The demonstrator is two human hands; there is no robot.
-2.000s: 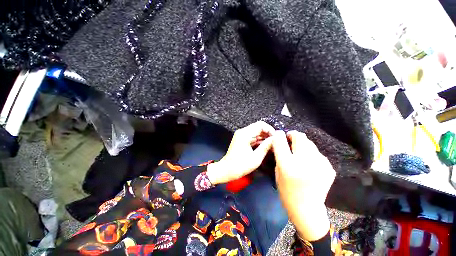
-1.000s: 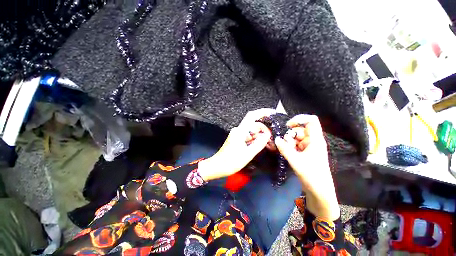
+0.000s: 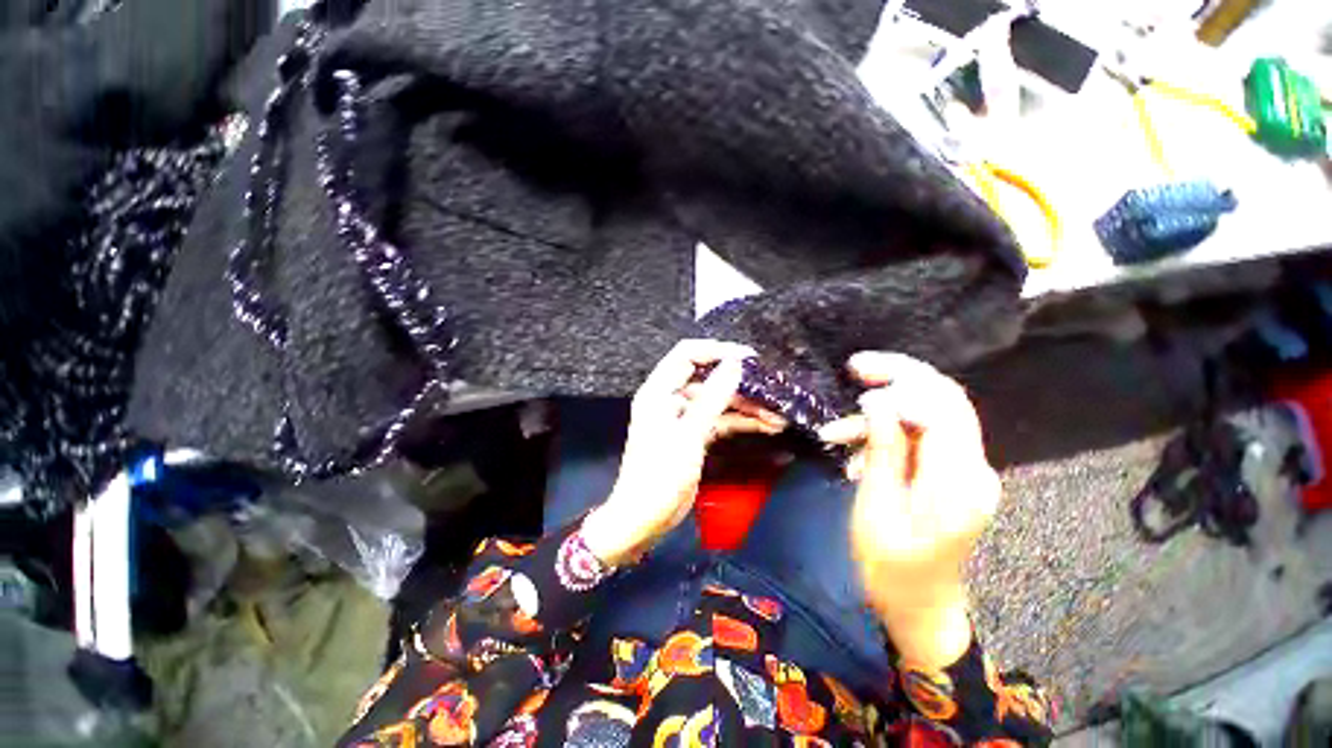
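A large charcoal garment [image 3: 584, 161] lies over the table edge and hangs toward my lap. Braid trim [image 3: 373, 263], black and white, runs along its edges at left. More braid trim lies along the narrow garment edge between my hands. My left hand [image 3: 679, 424] holds that edge between thumb and fingers. My right hand [image 3: 913, 475] is at the right end of the same edge, fingertips pinched on the trimmed edge. No needle or thread can be made out.
A dark trimmed pile [image 3: 139, 249] is at left. Orange-yellow scissors handles [image 3: 1023, 212], a dark blue speckled block [image 3: 1164, 219], a green spool [image 3: 1287, 107] and a black rectangle [image 3: 1053, 54] lie on the white table [image 3: 1088, 285]. A clear plastic bag [image 3: 383, 552] hangs at lower left.
The view has turned right and tilted. The trimmed edge, earlier bunched with an end hanging down, is now stretched sideways between my hands, which are farther apart.
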